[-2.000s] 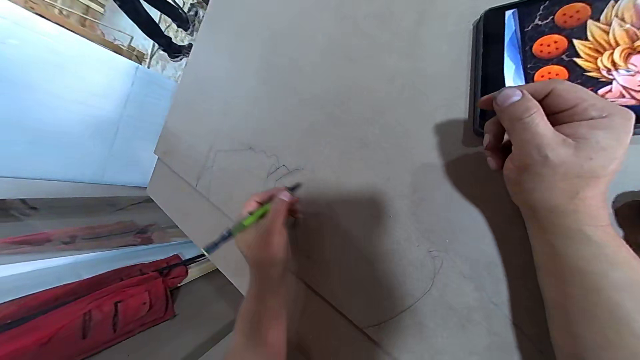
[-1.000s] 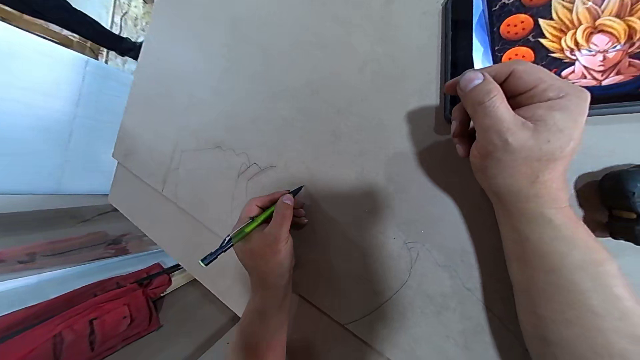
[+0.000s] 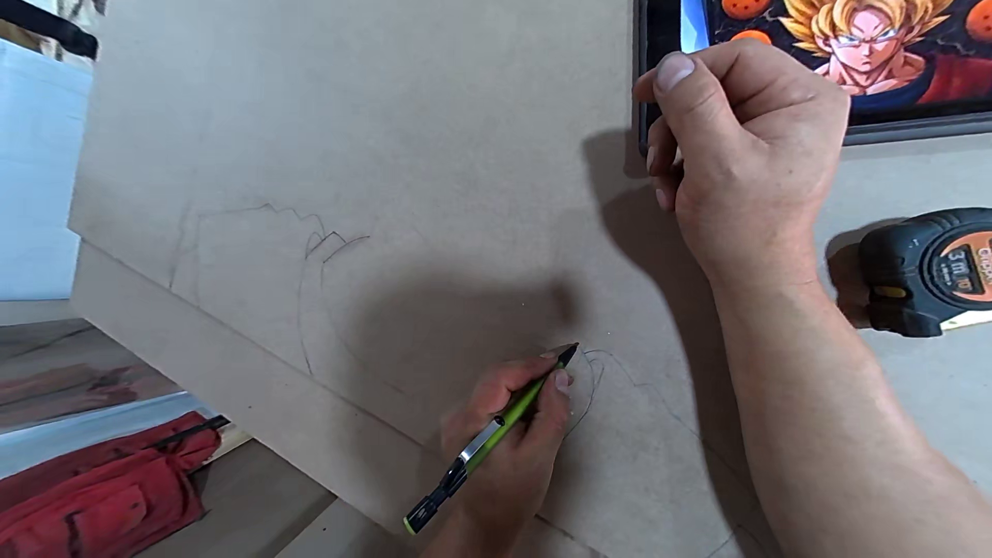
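My left hand grips a green mechanical pencil whose dark tip touches or nearly touches a brown board beside thin curved pencil lines. More faint outlines, one with a zigzag edge, lie farther left on the board. My right hand is loosely curled, thumb against the bent fingers, over the near left corner of a tablet. Its screen shows a yellow-haired cartoon figure and orange balls. No object shows in this hand, though part of its inside is hidden.
A black and orange tape measure lies right of my right forearm. A straight seam or edge crosses the board diagonally. At the lower left is a red fabric bag; a dark strap-like thing shows at the upper left.
My left hand has moved right across the board with the pencil, from near the zigzag lines to the curved line. My right hand stays curled by the tablet. The view has shifted right.
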